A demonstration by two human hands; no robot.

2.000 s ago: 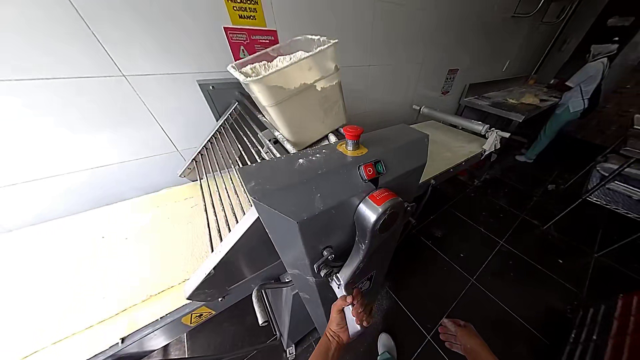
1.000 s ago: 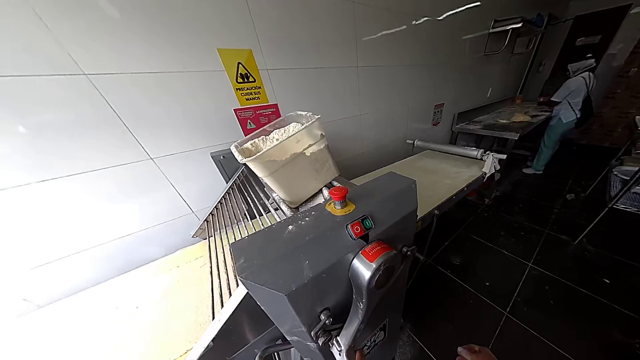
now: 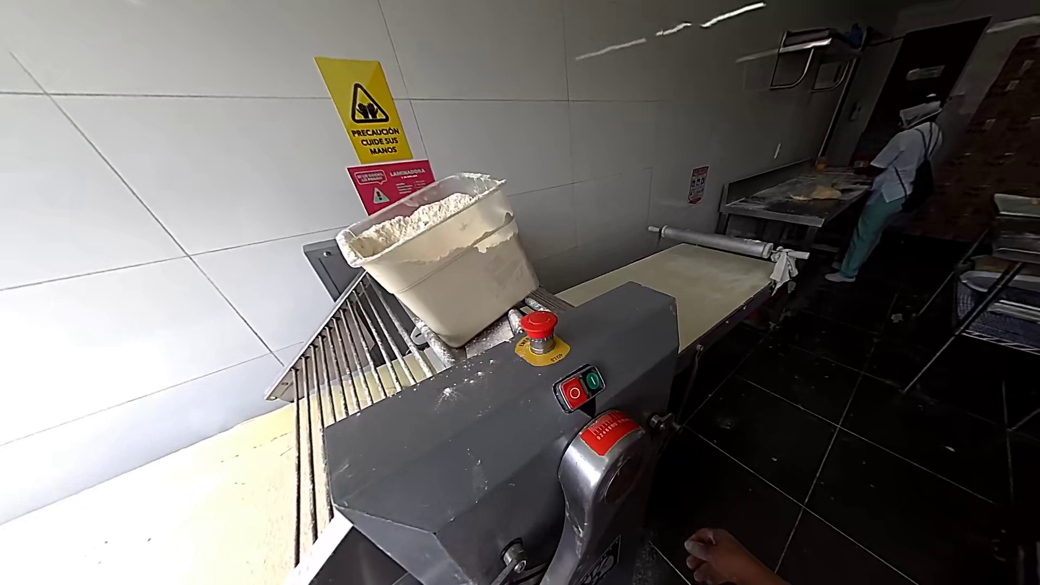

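A grey dough sheeter (image 3: 504,422) fills the middle of the view, with a red emergency stop button (image 3: 539,325) and a red and green switch (image 3: 580,388) on its housing. Its metal adjusting lever (image 3: 587,487) runs down past the bottom edge. My right hand (image 3: 723,556) is low in the view, right of the lever, fingers loosely curled, touching nothing visible. My left hand is out of view. A plastic tub of flour (image 3: 455,268) rests tilted on top of the machine, behind the stop button. The left conveyor belt (image 3: 162,487) lies under a metal bar guard (image 3: 349,366).
The right conveyor belt (image 3: 691,284) ends at a roller (image 3: 715,241) with a cloth tied on it. Beyond it, a person (image 3: 890,183) stands at a metal worktable (image 3: 788,207) holding dough. A rack with trays (image 3: 1016,244) stands at the right. The tiled wall (image 3: 203,162) bounds the back.
Two seconds ago my left hand held the lever's lower end; now it is out of view. The view has tilted up. My right hand remains right of the lever.
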